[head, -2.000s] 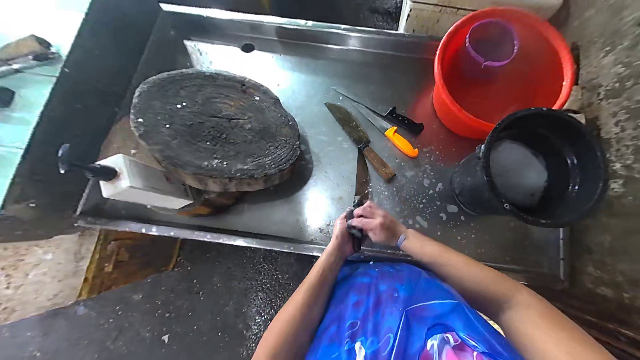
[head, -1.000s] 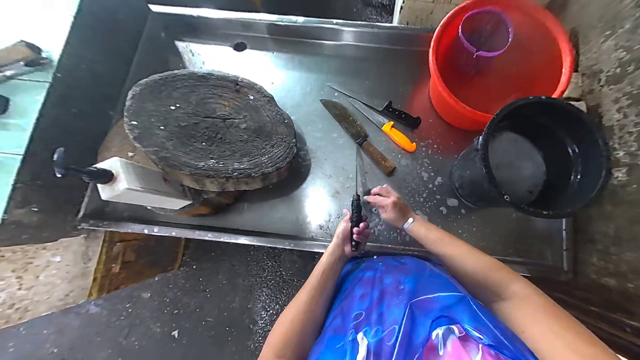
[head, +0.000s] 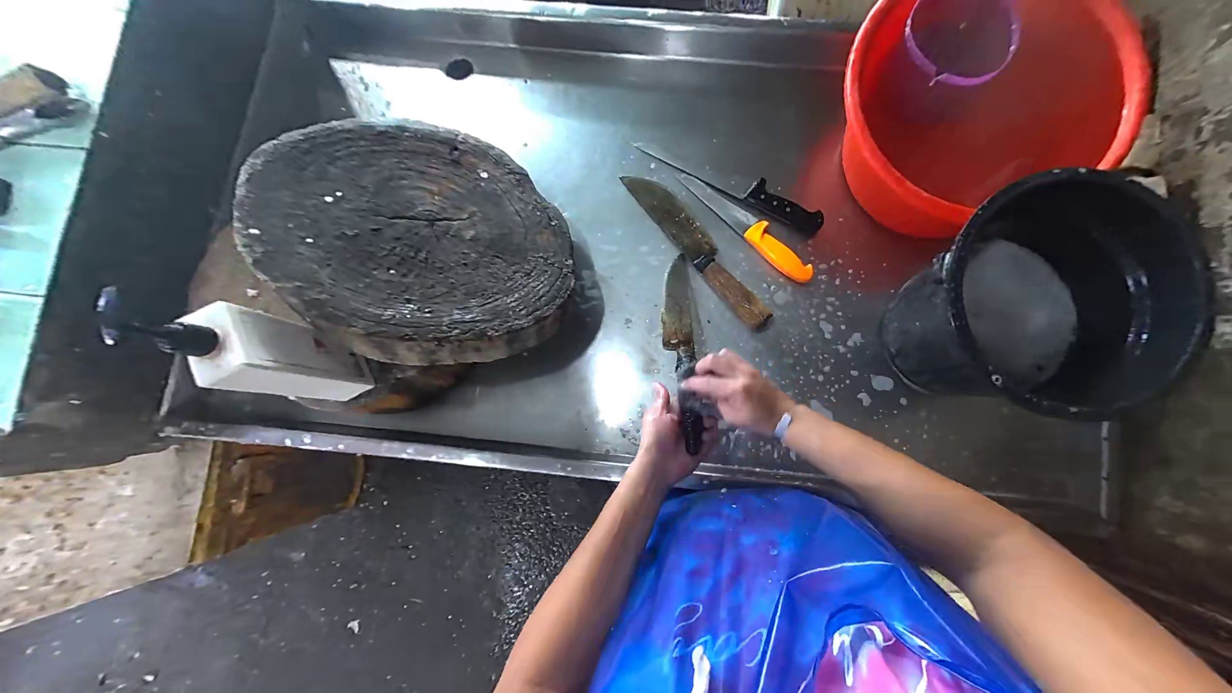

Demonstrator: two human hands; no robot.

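My left hand (head: pixel 674 441) is closed around the dark handle of a knife (head: pixel 678 313), whose stained blade points away from me. Against that handle, my right hand (head: pixel 736 390) presses with bent fingers; a dark, blurred thing shows under them, perhaps a scrubber. Just beyond the held blade lies a wooden-handled knife (head: pixel 736 294) on the metal counter. Beside it are an orange-handled knife (head: pixel 780 253) and a black-handled knife (head: pixel 789 209) with a thin blade.
A round wooden chopping block (head: pixel 404 241) stands at the left, next to a white holder (head: pixel 274 351) with a black-handled tool. At the right are a red basin (head: pixel 857 183) of water with a purple-rimmed strainer (head: pixel 962 77) and a black bucket (head: pixel 914 337). The metal counter (head: pixel 500 423) has a raised front edge.
My right hand has come back onto the knife's handle, from beside it one second ago. The held knife's blade now shows its broad side. The other knives have stayed in place.
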